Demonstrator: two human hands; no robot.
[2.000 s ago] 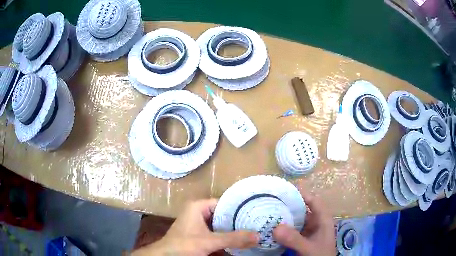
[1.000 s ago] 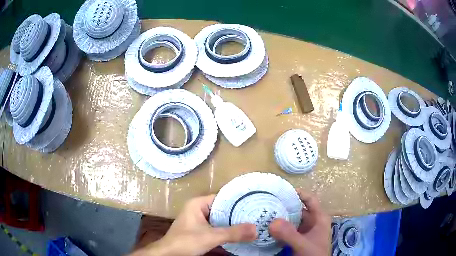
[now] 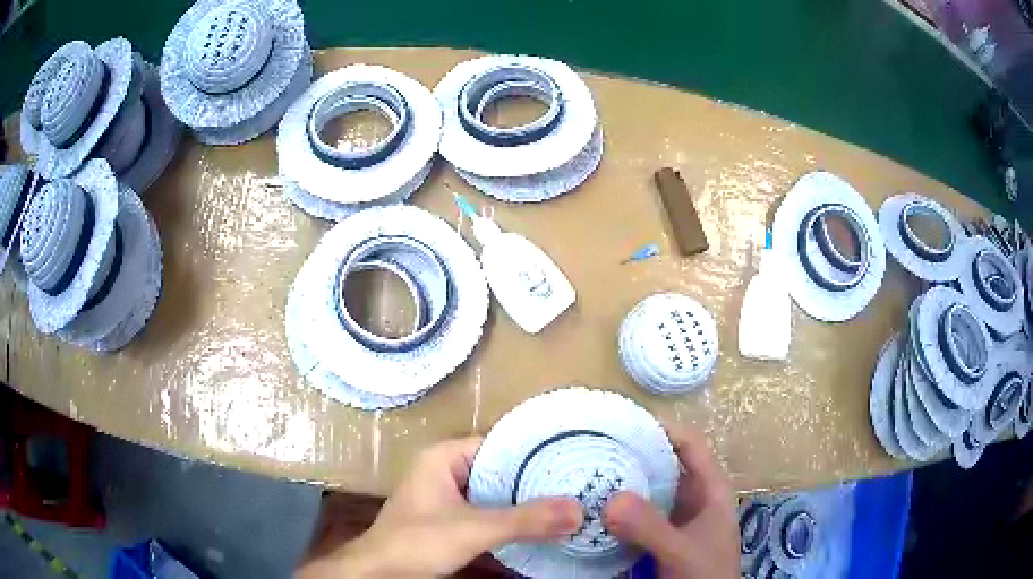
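A grey-white hat [image 3: 555,443] with a dark band is held at the worktop's near edge, dome up. My left hand [image 3: 436,509] grips its left side, thumb on the dome. My right hand [image 3: 688,509] grips its right side, thumb also on the dome. The fingers under the brim are hidden. A loose dome cap [image 3: 668,343] lies just beyond, dotted side up. A white glue bottle [image 3: 524,277] with a blue-green tip lies left of it. Another glue bottle [image 3: 766,311] lies to the right, near a brim ring [image 3: 830,296].
Stacked open brim rings [image 3: 323,288] lie left of centre. Assembled hats [image 3: 227,51] are grouped at far left. Overlapping rings [image 3: 952,339] crowd the right end. A brown block [image 3: 680,212] and blue needle tip [image 3: 642,253] lie mid-board. A blue crate [image 3: 878,526] holding rings stands below right.
The held hat and both hands have shifted slightly left and up in view. Both thumbs stay on the dome. The items on the worktop show only small shifts with the camera.
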